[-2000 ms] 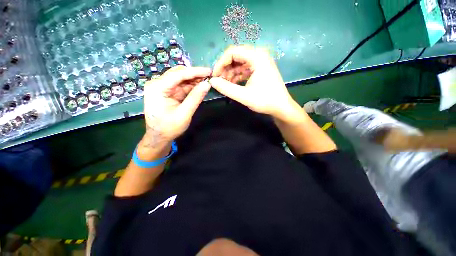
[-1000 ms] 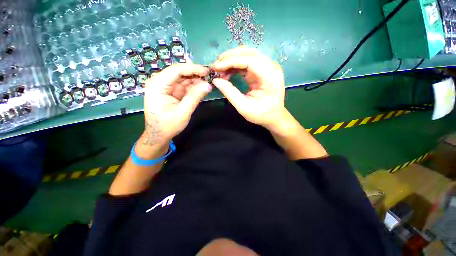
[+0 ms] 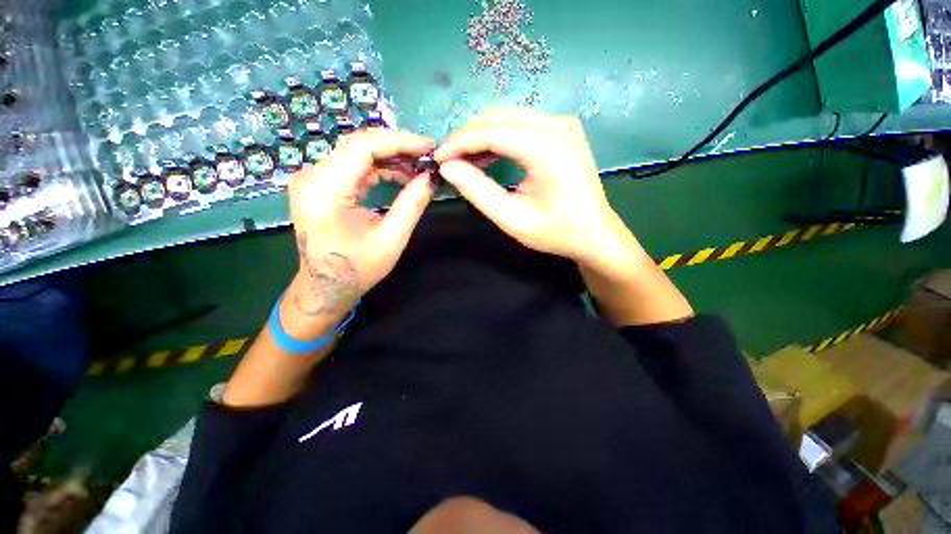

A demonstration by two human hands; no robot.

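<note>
A small dark watch module (image 3: pixel 430 164) is pinched between the fingertips of both hands in front of the bench edge; most of it is hidden. My left hand (image 3: pixel 349 203) holds its left side with thumb and forefinger, a blue band on the wrist. My right hand (image 3: pixel 532 183) holds its right side the same way. A clear blister tray (image 3: pixel 198 78) lies left on the bench, with green-faced modules (image 3: pixel 229 167) in its nearer pockets. A loose pile of small screws (image 3: pixel 506 40) lies beyond the hands.
A filled tray with dark parts (image 3: pixel 26 136) is at far left. A black cable (image 3: pixel 746 99) crosses the bench at right towards a green box (image 3: pixel 860 63). Cardboard boxes (image 3: pixel 866 391) stand on the floor at lower right. Someone's dark blue clothing (image 3: pixel 42 355) shows at left.
The person in grey trousers at right is gone from view, and a greyish shape now shows at lower left. Both hands still hold the module, which has turned slightly between the fingertips.
</note>
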